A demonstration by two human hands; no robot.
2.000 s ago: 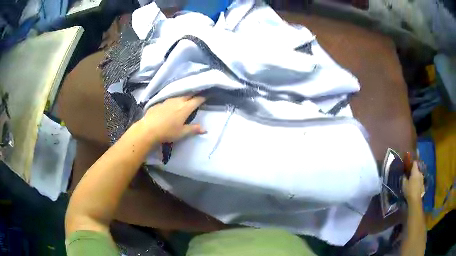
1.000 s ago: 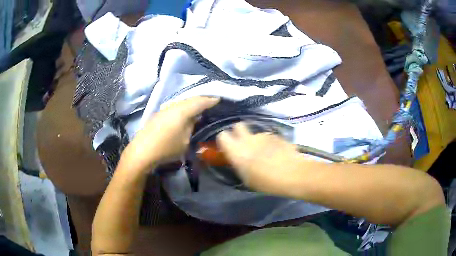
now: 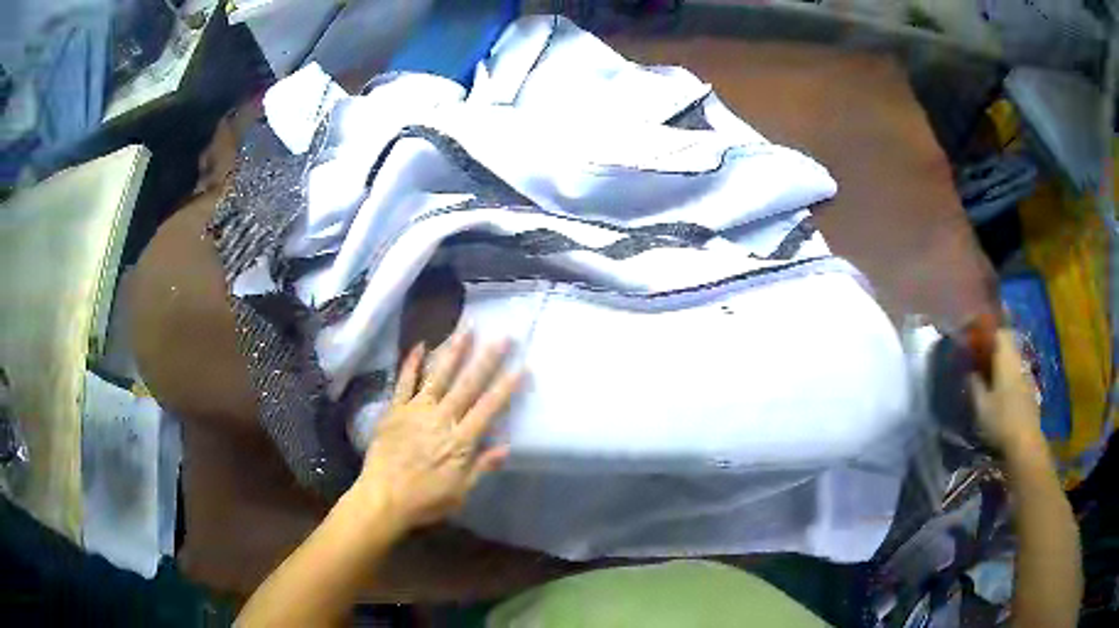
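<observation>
The garment (image 3: 687, 368) lies spread on the brown padded table, white wrong side up, with dark seam strips crossing its folds and dark textured fabric at its left edge. My left hand (image 3: 442, 423) lies flat on the white cloth at its left part, fingers spread, holding nothing. My right hand (image 3: 1009, 390) is at the far right, just beyond the garment's right edge, closed on the orange-brown handle of the iron (image 3: 955, 380). The iron is blurred; whether it touches the table I cannot tell.
The brown table cover (image 3: 847, 98) shows around the garment. Pale boards (image 3: 74, 294) stand at the left, with a white piece (image 3: 126, 472) below them. A blue item (image 3: 452, 43) is at the back. Yellow cloth (image 3: 1074, 282) and a blue piece (image 3: 1033, 350) are at the right.
My right hand has carried the iron from the garment's left middle back to the far right. My left hand has moved down and lies flatter with fingers spread. The front panel lies smoother.
</observation>
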